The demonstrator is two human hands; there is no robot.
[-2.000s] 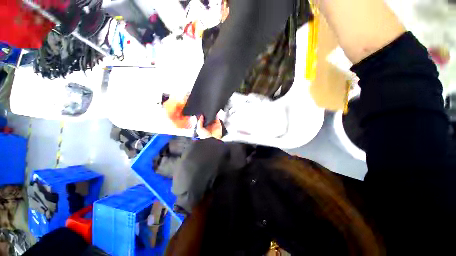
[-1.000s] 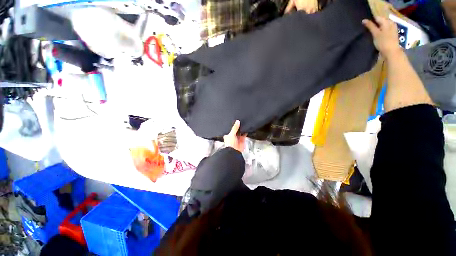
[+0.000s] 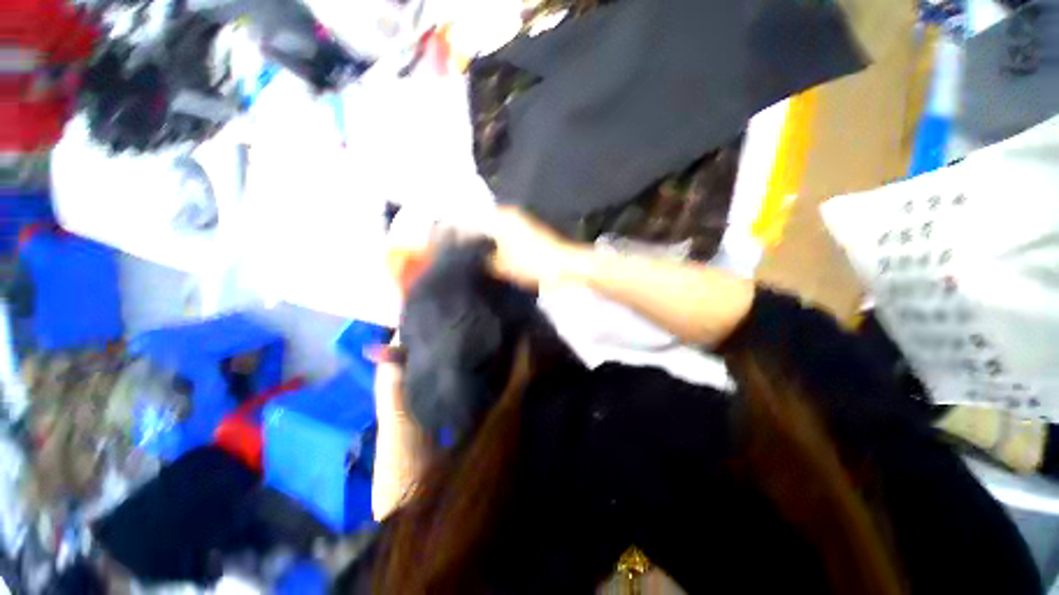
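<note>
A flat dark grey panel lies over a dark plaid garment on the white table. A rumpled dark grey cloth bundle is at the table's near edge, against my body. My right hand reaches across to the left and is closed on the bundle's upper end. My left hand is blurred at the bundle's left side, its forearm bare below; its fingers cannot be made out. A whitish plastic bag is partly hidden behind my right forearm.
A brown cardboard sheet with yellow tape is right of the panel. A cream bag with printed characters is at the far right. Blue crates and a red stool are on the floor at lower left. A red bag is at upper left.
My right hand has let go of the panel's far right end and moved down-left to the bundle. My left hand has left the panel's near edge and moved left. The view has shifted.
</note>
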